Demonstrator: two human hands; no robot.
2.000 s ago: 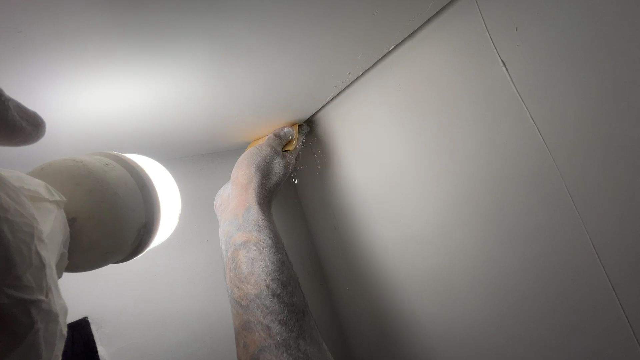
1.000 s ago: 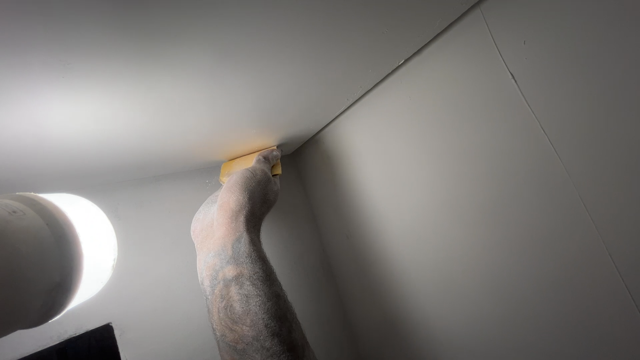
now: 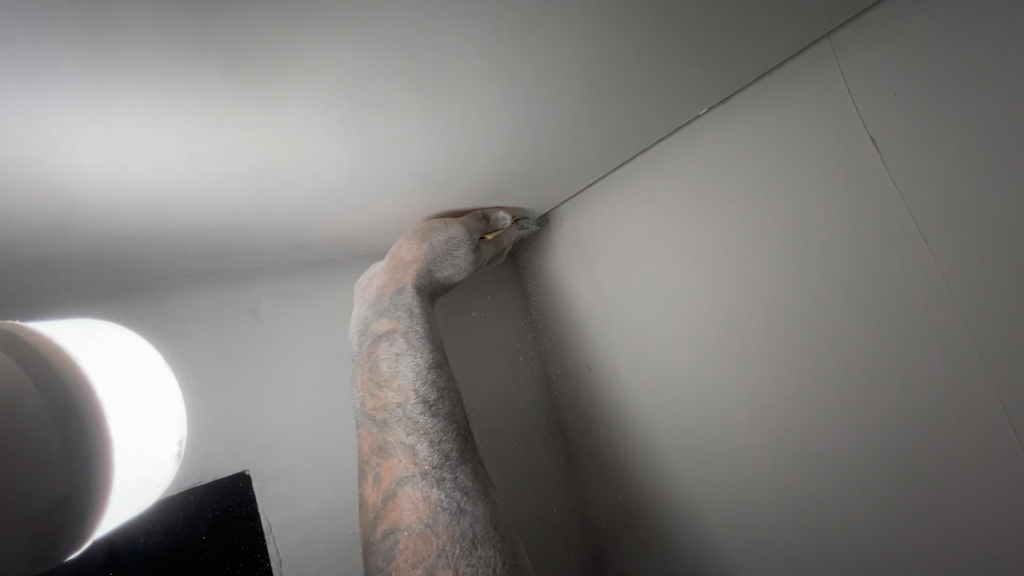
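Note:
My right hand, dusted white like the tattooed forearm below it, reaches up into the corner where the ceiling meets two walls. Its fingers are closed around a yellow abrasive pad, mostly hidden by the hand. The fingertips are at the corner beside the right wall. Fine dust specks hang in the air below. A bright round work lamp shines at the lower left. My left hand is out of view.
A black rectangular opening or panel lies at the bottom left, partly behind the lamp. A dark joint line runs along the ceiling's edge to the upper right. A thin, uneven seam descends the right wall.
A fingertip seen at the left edge two seconds ago is gone from view. The yellow pad, plain a second ago against the ceiling edge, is now mostly covered as my right hand has moved toward the corner.

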